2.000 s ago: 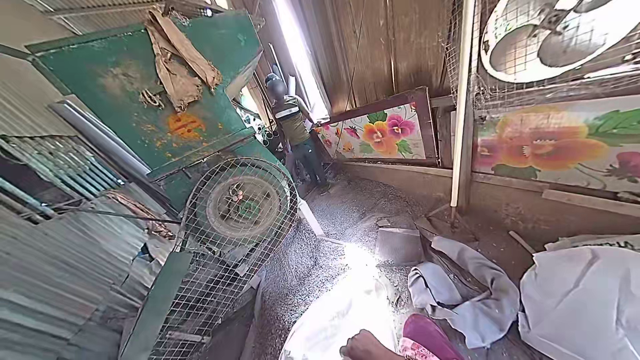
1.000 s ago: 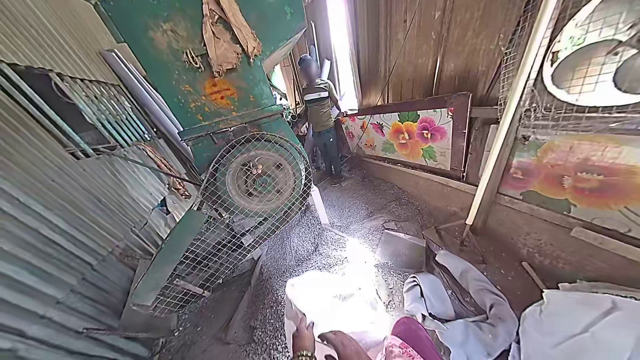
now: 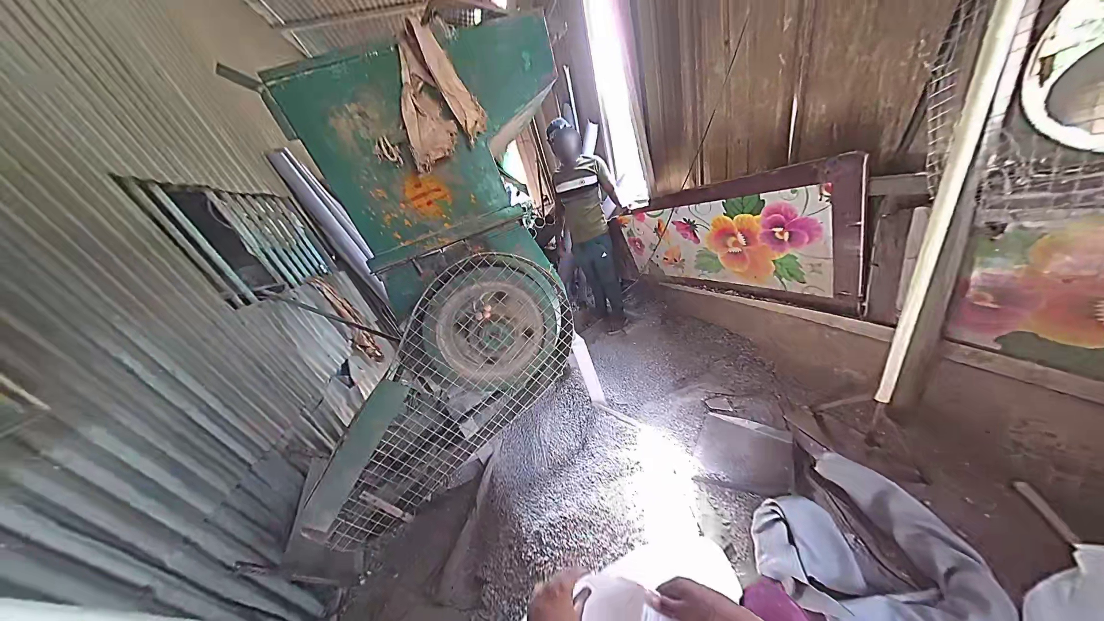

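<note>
At the bottom edge, my left hand grips the rim of a white sack, its fingers folded over the material. My right hand pinches the same rim a little to the right. Sunlight washes out the sack's upper part, and its lower part is out of view. Just beyond it lies a heap of grey granular material. A green machine with a spoked wheel behind a wire mesh guard rises at the left of the heap.
A person stands beyond the machine, facing away. Crumpled pale sacks lie at lower right, near a flat metal sheet. A slanting post stands before the low wall, and a floral panel leans behind. Corrugated metal borders the left side.
Two seconds ago only one hand showed, at the sack's edge. Both hands now hold its rim, and the sack sits lower in view. The view has shifted left.
</note>
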